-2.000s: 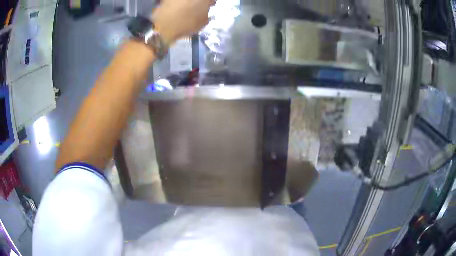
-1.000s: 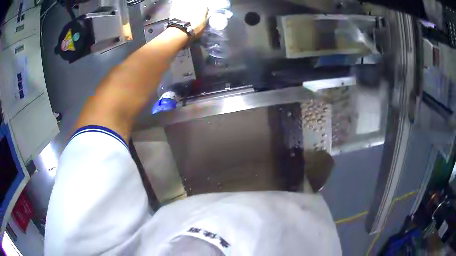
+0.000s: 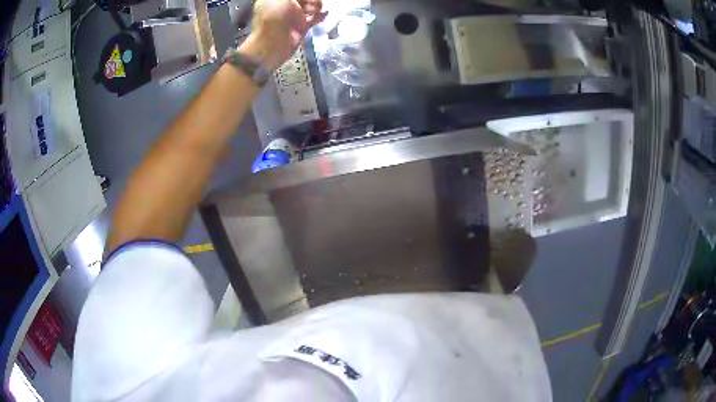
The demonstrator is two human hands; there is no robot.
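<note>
My left hand (image 3: 284,25) is at the top edge, fingers curled, beside a shiny clear plastic bag (image 3: 345,67); whether it holds something is unclear. My right hand is not in view. A wide steel hopper pan (image 3: 369,228) lies in front of my body, with a few tiny specks on its floor near my shirt. Small coppery metal parts (image 3: 506,177) lie at its right end, beside and partly in a white-rimmed tray (image 3: 628,169).
A blue and white round object (image 3: 272,157) is behind the pan's left corner. A steel-framed channel (image 3: 471,55) lies at the back right. A vertical metal profile (image 3: 648,157) stands on the right. White cabinets (image 3: 47,126) are on the left. A black item with a yellow label (image 3: 122,64) is at upper left.
My left hand has moved slightly left, away from the bright plastic bag. The view has shifted, and the white-rimmed tray and the metal parts show more clearly.
</note>
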